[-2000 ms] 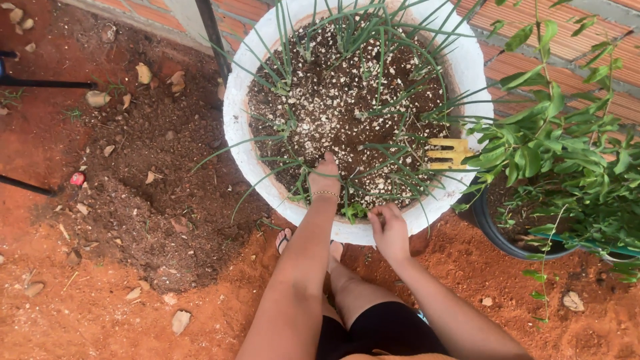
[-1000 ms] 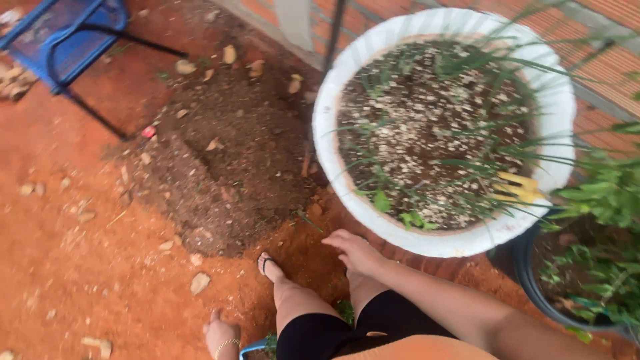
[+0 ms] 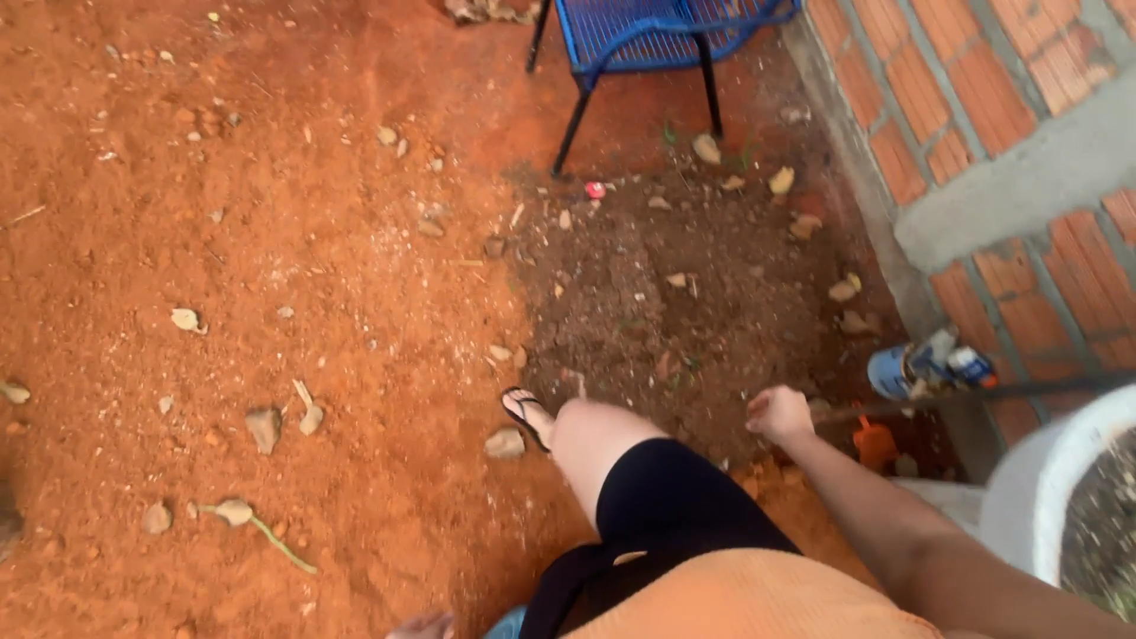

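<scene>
My right hand point(image 3: 781, 414) is over the dark soil patch point(image 3: 639, 284), its fingers loosely curled and nothing visible in them. Only part of my left hand point(image 3: 426, 626) shows at the bottom edge, blurred, so its grip is hidden. Beside it a blue object point(image 3: 506, 624) is partly covered by my dark shorts. The white planter point(image 3: 1012, 506) with soil stands at the lower right, past my right forearm. An orange hand tool point(image 3: 876, 444) lies on the ground to the right of my right hand, close to a blue can point(image 3: 889, 371).
A blue chair point(image 3: 639, 40) with black legs stands at the top. The brick wall point(image 3: 950, 89) runs down the right side, and a dark rod point(image 3: 1021, 389) crosses toward the planter. Stones point(image 3: 504, 443) and dry leaves point(image 3: 186, 319) are scattered over the orange ground.
Both hands have left the planter, where they touched the soil and plants two seconds ago. My view has swung far left, bringing in the whole soil patch and the chair.
</scene>
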